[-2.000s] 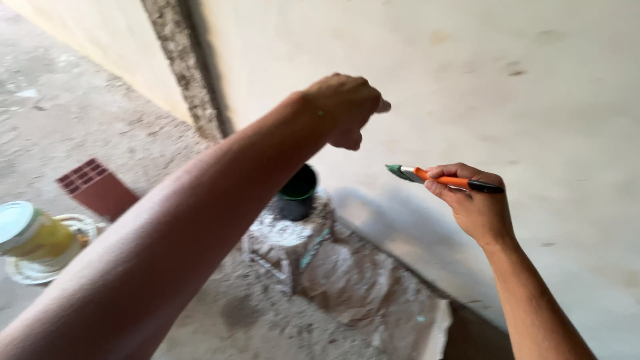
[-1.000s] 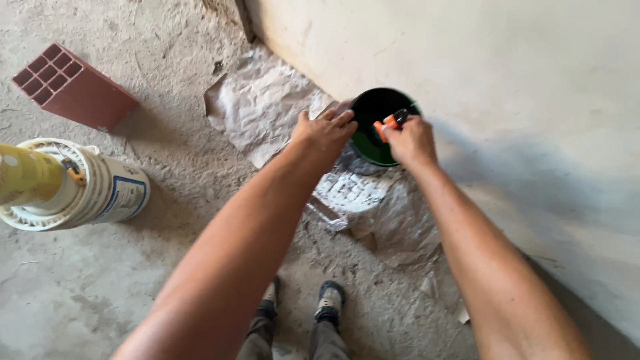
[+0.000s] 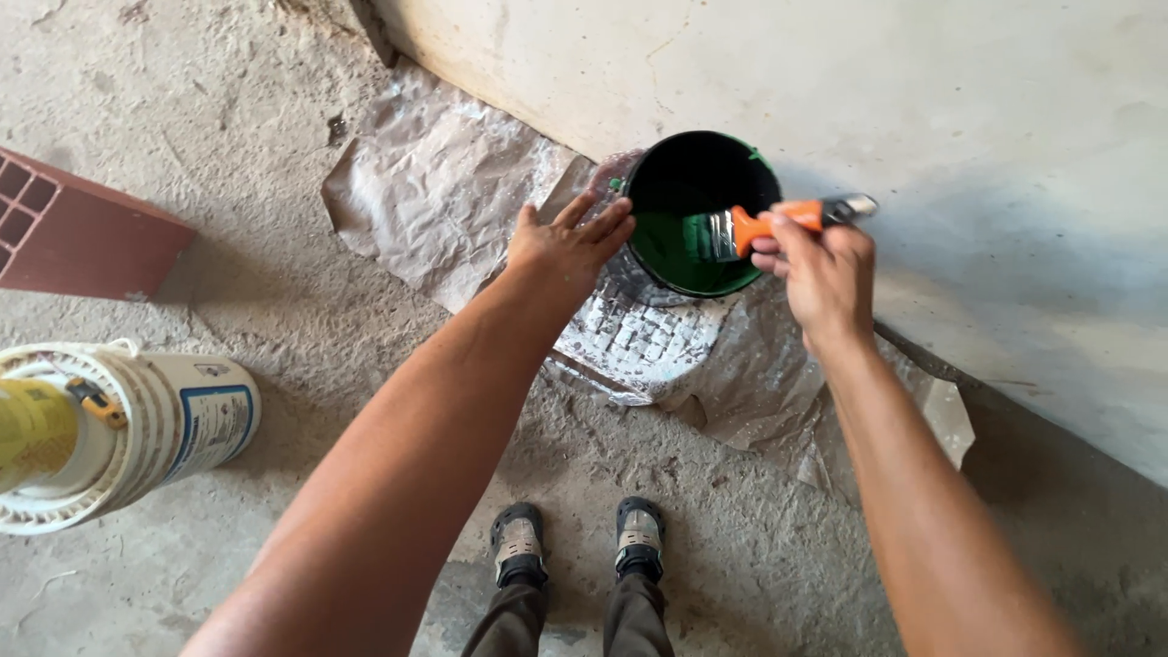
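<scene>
My right hand (image 3: 826, 274) grips a paintbrush (image 3: 753, 228) by its orange and black handle. The brush's bristles, coated green, are inside a black bucket (image 3: 776, 182) that holds green paint (image 3: 671, 251). Fingers spread, my left hand (image 3: 570, 242) rests its fingertips at the bucket's left rim and holds nothing. Beneath the bucket is a paint-spattered, woven-textured seat or stool top (image 3: 643, 342); its lower part is hidden. Crumpled brown paper (image 3: 438, 182) lies around it on the floor, against the wall.
The pale wall (image 3: 958, 109) runs along the right. On the left are a hollow red brick (image 3: 100, 237) and a white plastic bucket (image 3: 205, 415), its lid carrying a yellow container (image 3: 32, 433) and a yellow utility knife (image 3: 96, 401). My shoes (image 3: 520, 538) stand on the rough concrete floor (image 3: 347, 566).
Two seconds ago the brush was raised before the wall; now its bristles are in the bucket. Both hands have come down to the bucket. The view has tilted downward.
</scene>
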